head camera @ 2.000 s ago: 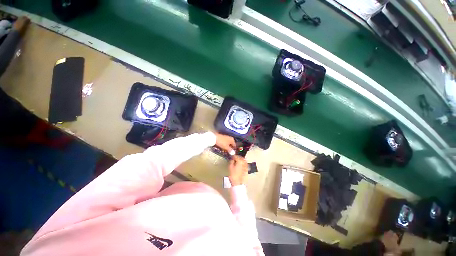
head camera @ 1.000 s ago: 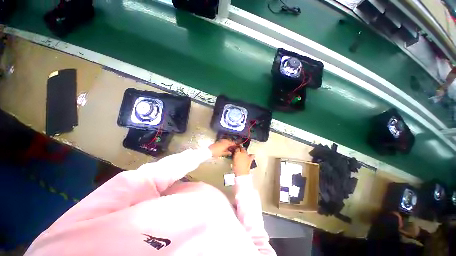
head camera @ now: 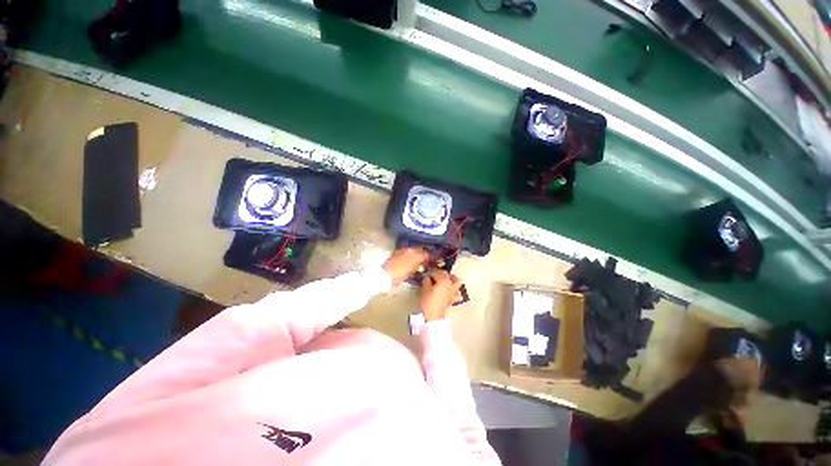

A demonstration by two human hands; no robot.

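The front housing half (head camera: pixel 469 218) with its silver speaker driver (head camera: pixel 426 210) lies on the bench in front of me. Red lead wires (head camera: pixel 457 234) run from it to the smaller rear housing half (head camera: pixel 446 264) nearest me. My left hand (head camera: pixel 406 265) is at the left side of the rear half, fingers over it. My right hand (head camera: pixel 440 293) is at its near edge, fingertips close to the left ones. The hands are small and the fingertips blurred, so any held piece cannot be made out. A small black foam pad (head camera: pixel 464 294) shows beside my right hand.
A second opened unit (head camera: pixel 319 205) lies to the left, a black panel (head camera: pixel 111 185) at far left. A carton tray (head camera: pixel 571 338) with pads and a heap of foam strips (head camera: pixel 615 320) lie right. The green conveyor (head camera: pixel 346 100) carries units. Another person's hand (head camera: pixel 740 375) is at lower right.
My hands stay at the rear half with small finger shifts; my right hand sits slightly lower than a second ago. The conveyor units have moved right. The person's hand at lower right has moved.
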